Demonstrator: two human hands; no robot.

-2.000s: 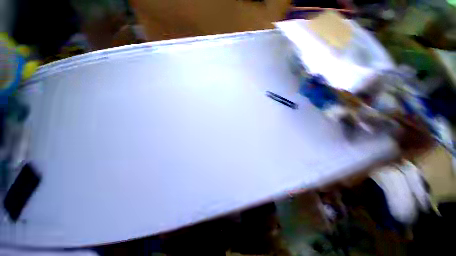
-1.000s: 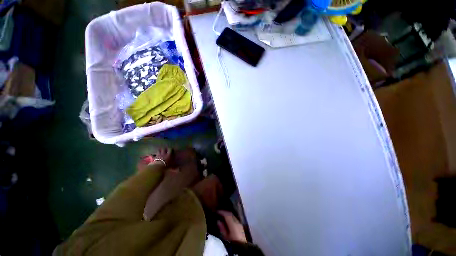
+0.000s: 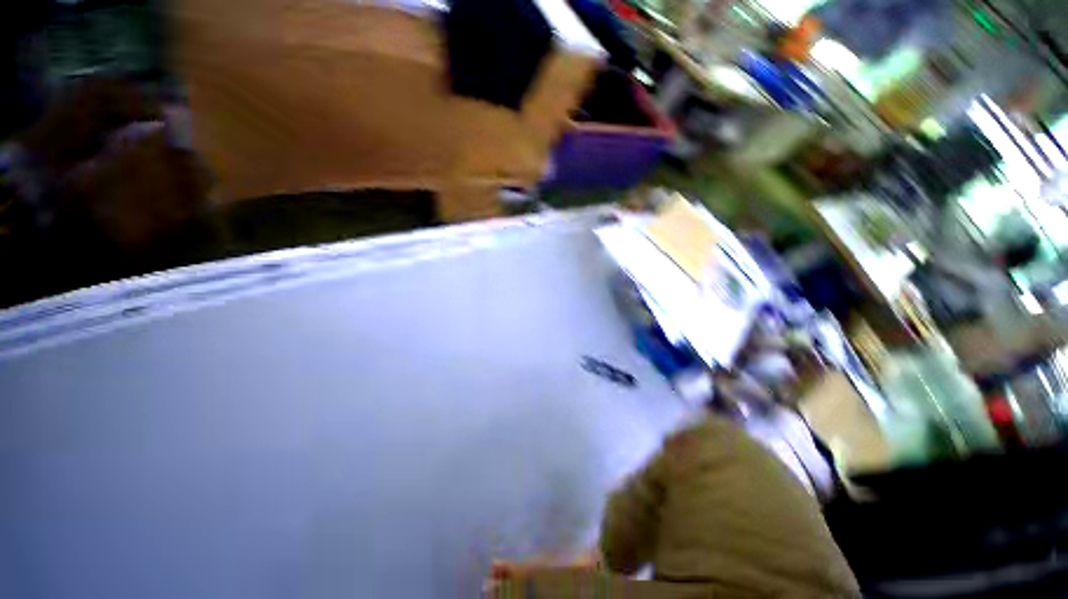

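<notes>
The large pale table (image 3: 293,456) fills the lower left and middle of the view. The dark slim thread snips (image 3: 609,371) lie on it near its right end. My right hand (image 3: 545,578) is at the bottom edge, blurred and partly cut off, low over or on the table, below the snips and apart from them. Its olive-brown sleeve bends in from the lower right. Whether the fingers hold anything cannot be told. My left hand is out of the picture.
A white paper stack (image 3: 740,318) with a tan card (image 3: 684,236) lies at the table's right end, beside cluttered small supplies (image 3: 767,369). Brown cardboard (image 3: 316,105) and a purple bin (image 3: 603,158) stand beyond the far edge. The workshop behind is blurred.
The view has swung from the white tub and phone back to the table's right end. The snips and papers show again, and my right forearm now reaches in from the lower right.
</notes>
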